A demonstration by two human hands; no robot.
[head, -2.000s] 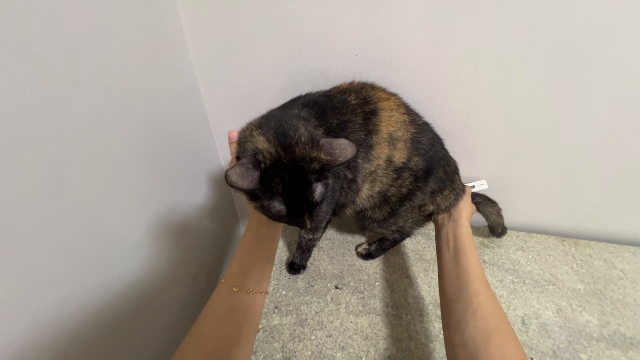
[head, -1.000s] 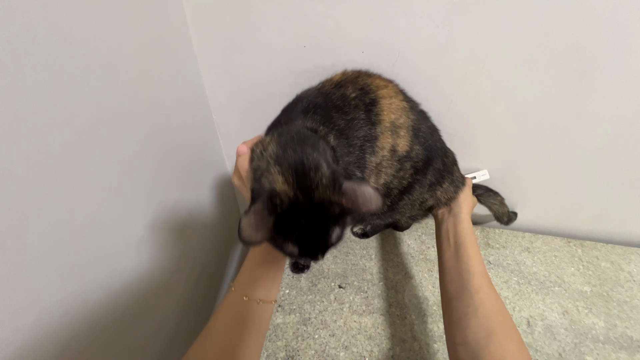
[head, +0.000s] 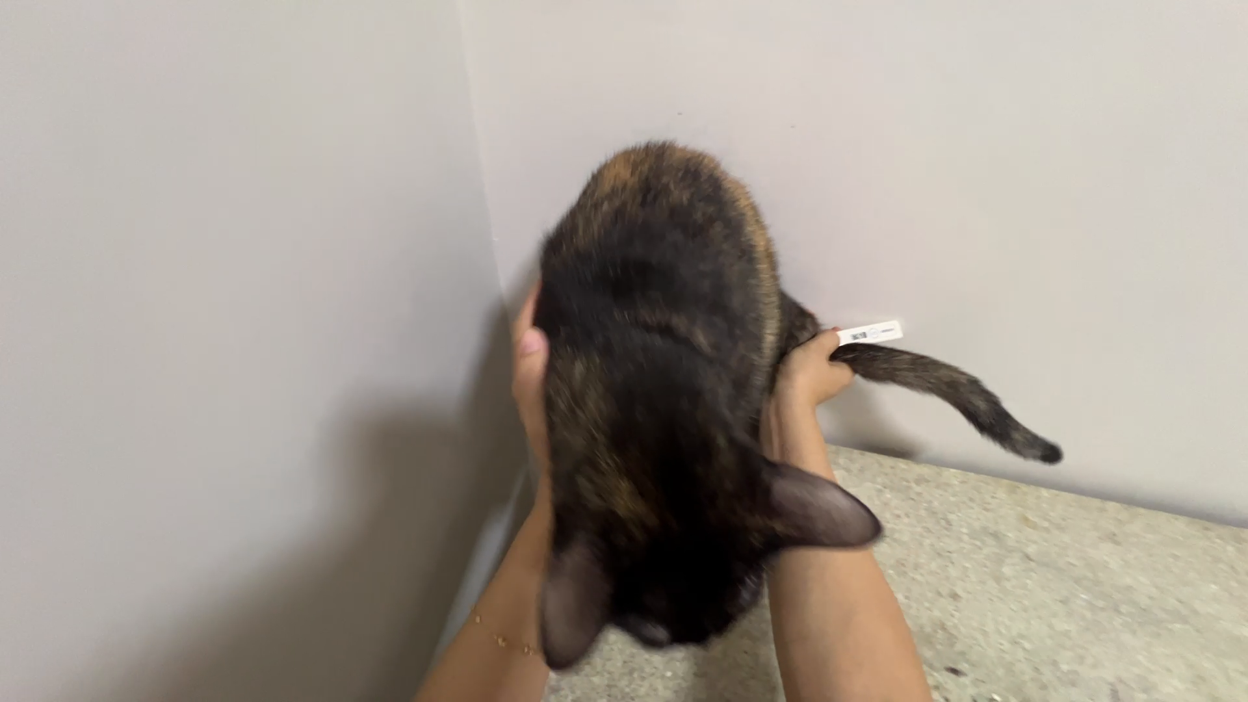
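A tortoiseshell cat [head: 663,322] fills the middle of the view, held up between both hands, its head low and toward the camera. My left hand [head: 530,375] supports the cat's left-of-view side, with only the thumb and part of the hand showing. Near the base of the tail, my right hand [head: 811,369] is at the cat's hindquarters, its fingers closed on a flat white plastic stick [head: 871,333] that bears printing. The tail [head: 951,390] stretches out to the right, just below the stick. The cat's body hides its legs and some of my fingers.
Two plain pale walls, one on the left [head: 234,244] and one behind [head: 975,166], meet in a corner just left of the cat. A speckled stone-like floor [head: 1033,575] lies below, with a small dark speck on it. A thin bracelet circles my left forearm.
The cat has turned from sideways to head-on, and its head has come down toward the camera. Its tail now reaches further out. My right hand has moved closer to my left.
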